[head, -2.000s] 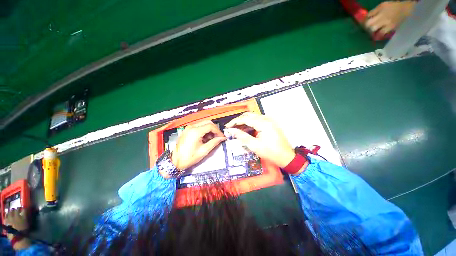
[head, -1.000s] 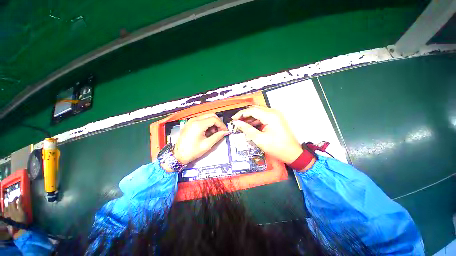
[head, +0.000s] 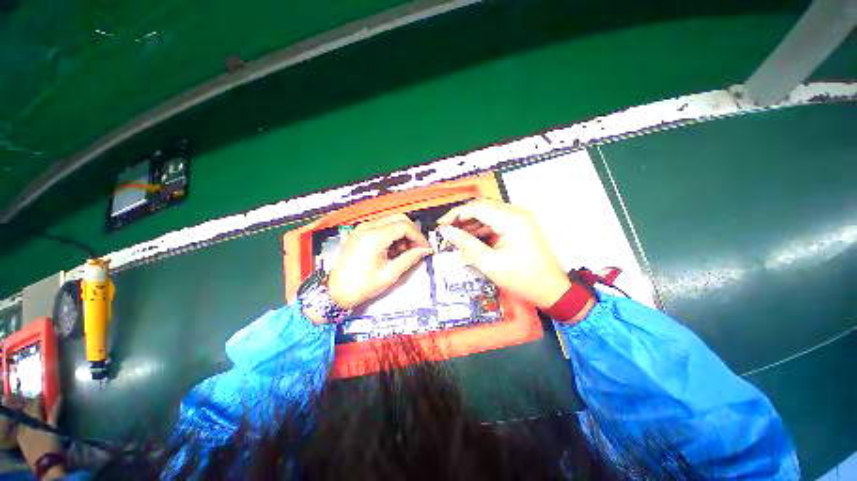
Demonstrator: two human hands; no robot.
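Note:
A tablet unit (head: 395, 305) with its back open lies inside a red-orange frame (head: 428, 346) on the bench in front of me. A silver-white battery and circuit boards show in it. My left hand (head: 371, 263) rests over the left part of the unit, thumb and forefinger pinched together near its upper middle. My right hand (head: 503, 249) is over the upper right part, its fingertips also pinched close to the left ones. Whatever is between the fingertips is too small to make out. Hair hides the near edge of the frame.
A white sheet (head: 587, 211) lies right of the frame. A yellow electric screwdriver (head: 97, 315) and a round dark object (head: 68, 309) are at left, near another red-framed unit (head: 26, 368) and a person's hands. A frameless unit (head: 148, 186) lies on the belt beyond the white rail (head: 545, 141).
The frameless unit has shifted right along the belt. The hand and red item at the upper right are gone from view. The neighbour's hands have moved lower. My hands stay pinched over the unit.

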